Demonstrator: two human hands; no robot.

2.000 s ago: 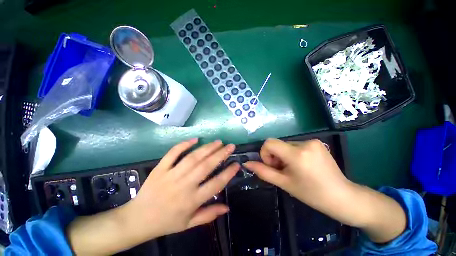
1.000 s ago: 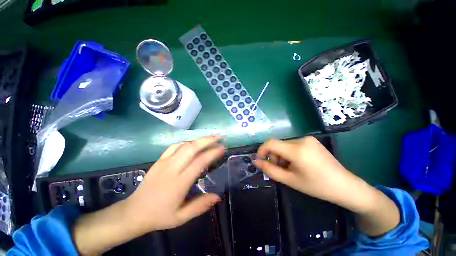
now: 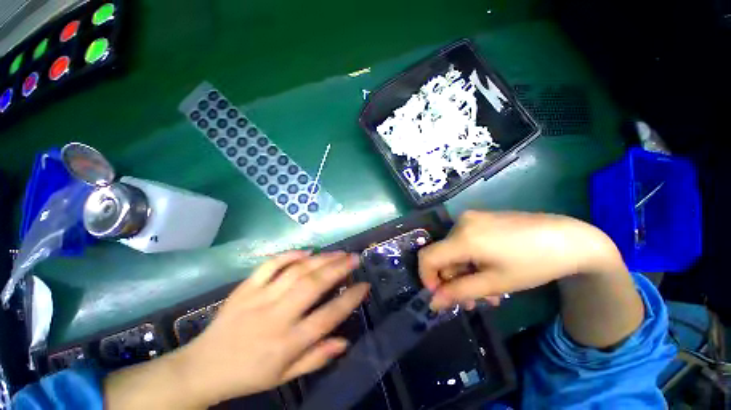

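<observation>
My right hand (image 3: 513,260) pinches one end of a clear strip (image 3: 373,352) with a few black dots near my fingers. The strip slants down to the left over the dark phone housings. A phone housing (image 3: 393,268) with camera rings at its top end lies in the black phone tray (image 3: 437,218), just left of my right hand. My left hand (image 3: 276,320) is spread over the tray with its fingers apart. Whether it touches the strip or a housing is hard to tell. More housings (image 3: 131,344) show on the left, partly hidden by my left arm.
A round adhesive sheet (image 3: 250,152) lies on the green mat with a cotton swab (image 3: 321,166) across its lower end. An open-lidded solvent dispenser (image 3: 180,216) and blue bin (image 3: 44,196) stand left. A scrap box (image 3: 505,152) stands behind; another blue bin (image 3: 669,228) is right. A coloured-dot tray (image 3: 80,60) is rear left.
The view has turned and shifted right, bringing in the coloured-dot tray. A long clear strip now hangs from my right fingers across the housings. My left hand remains over the tray.
</observation>
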